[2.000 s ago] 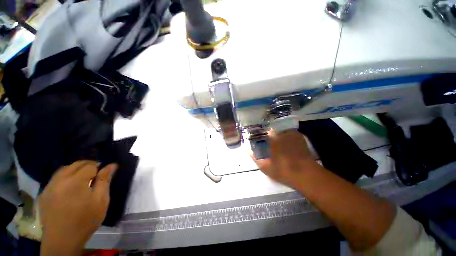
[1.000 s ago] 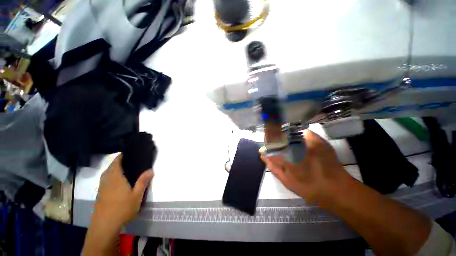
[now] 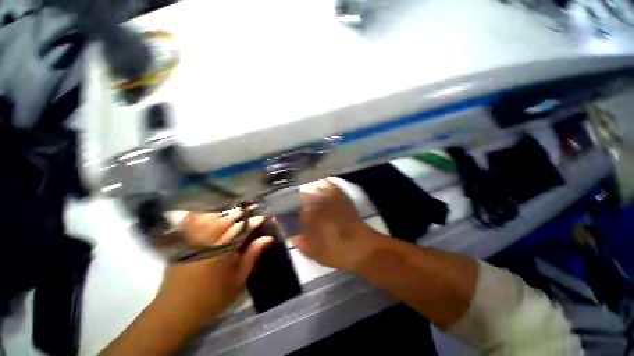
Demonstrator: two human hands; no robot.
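Note:
A black cut piece (image 3: 274, 274) lies below the sewing machine's needle area, its near end over the table's front edge. My left hand (image 3: 215, 243) is on its left side at the needle area, thumb and fingers on the piece's upper part. My right hand (image 3: 330, 226) is just right of the piece, below the machine head, fingers bent; blur hides whether it grips anything. The white sewing machine (image 3: 278, 90) with a blue stripe spans the view. The presser foot and needle are hidden by my left hand and blur.
Waiting black pieces (image 3: 400, 201) lie right of my right hand. Black-handled scissors (image 3: 486, 198) and a green strip (image 3: 438, 161) are further right. Stacked black pieces (image 3: 59, 299) lie at the left. The grey ruler-taped edge (image 3: 334, 292) runs along the front.
The view has swung right. My left hand has moved from the dark pieces at left to the black piece at the needle. My right hand stays near the machine head, now right of that piece.

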